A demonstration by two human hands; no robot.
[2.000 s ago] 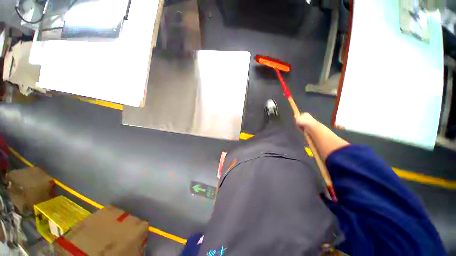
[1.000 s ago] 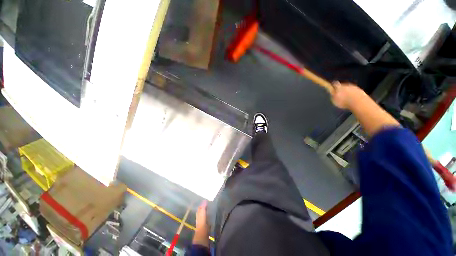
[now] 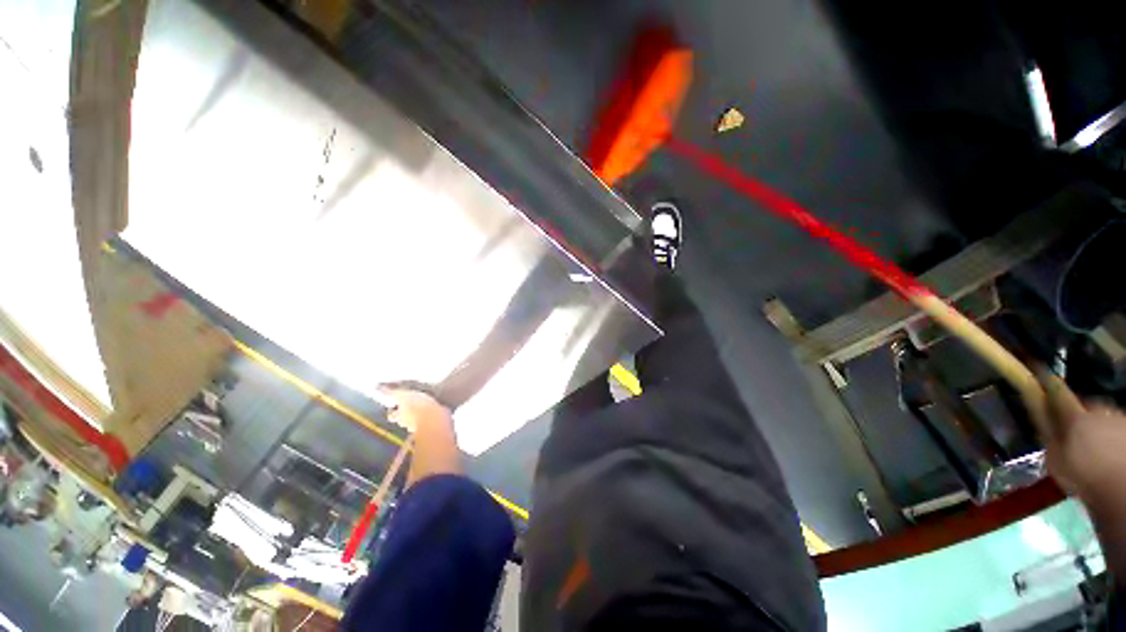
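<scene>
The broom's orange-yellow head [image 3: 645, 117] with blurred red bristles is on the dark grey floor at the upper middle, beside the shiny table. Its handle runs down to the right, red and then wooden. My right hand [image 3: 1093, 447] is closed round the wooden part at the right edge, partly cut off. My left hand [image 3: 417, 414] is at the near edge of the shiny table, closed on a thin wooden stick with a red grip [image 3: 361, 531]. The far end of that stick is hidden. A small tan scrap [image 3: 731, 120] lies on the floor right of the broom head.
The shiny white-topped table [image 3: 309, 198] fills the left. A brown carton [image 3: 161, 346] with red tape is beyond it. Metal legs and a frame [image 3: 914, 290] stand at right, by a pale green table [image 3: 951, 580]. My shoe [image 3: 666, 235] is near the broom head.
The view has moved closer over the shiny table. The broom handle now reaches further right, with my right hand near the edge. My left hand has come up to the table edge. The tan scrap now shows.
</scene>
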